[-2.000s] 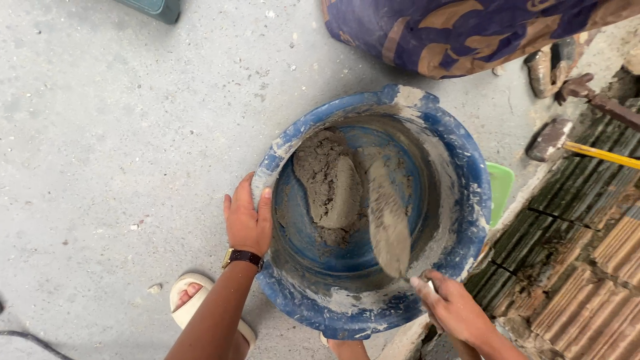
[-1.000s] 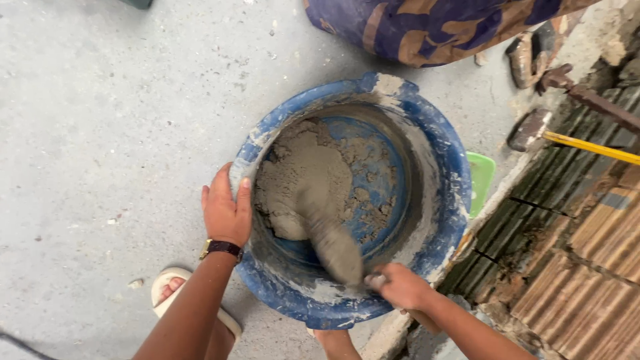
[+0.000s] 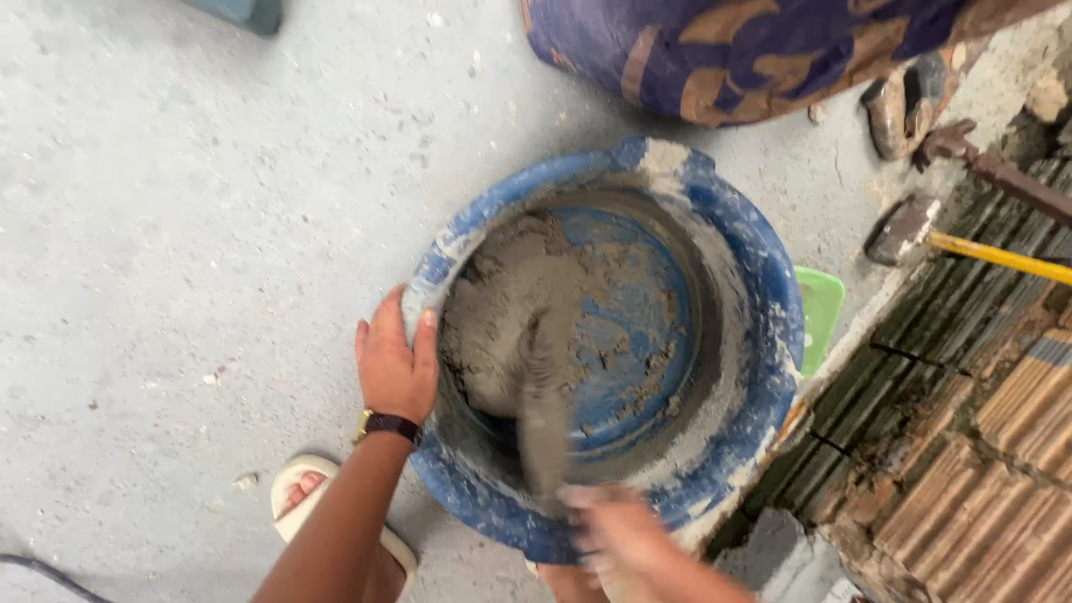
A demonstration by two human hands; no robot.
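A round blue plastic tub (image 3: pixel 758 243), its rim smeared with dried mortar, stands on the floor. Grey wet mortar (image 3: pixel 511 293) lies heaped in its left half, with thin smears over the blue bottom at right. My left hand (image 3: pixel 398 360), a watch on its wrist, grips the tub's left rim, thumb on top. My right hand (image 3: pixel 620 532), blurred by motion, is at the near rim and holds a mortar-coated trowel (image 3: pixel 544 427). The blade is inside the tub, its far end at the mortar; the handle is mostly hidden by my fingers.
Beyond the tub is a purple and brown bag (image 3: pixel 737 59). At right lie a yellow-handled hammer (image 3: pixel 904 230), a rusty claw hammer (image 3: pixel 997 163) and worn gloves or shoes (image 3: pixel 900 109), beside broken hollow bricks (image 3: pixel 946 502). A green plastic piece (image 3: pixel 819 318) sits behind the tub. My sandalled foot (image 3: pixel 306 494) is lower left.
The mortar, two heaps two seconds ago, is now one spread mass at the left. My right hand has moved the trowel leftward within the tub; my left hand stays on the rim.
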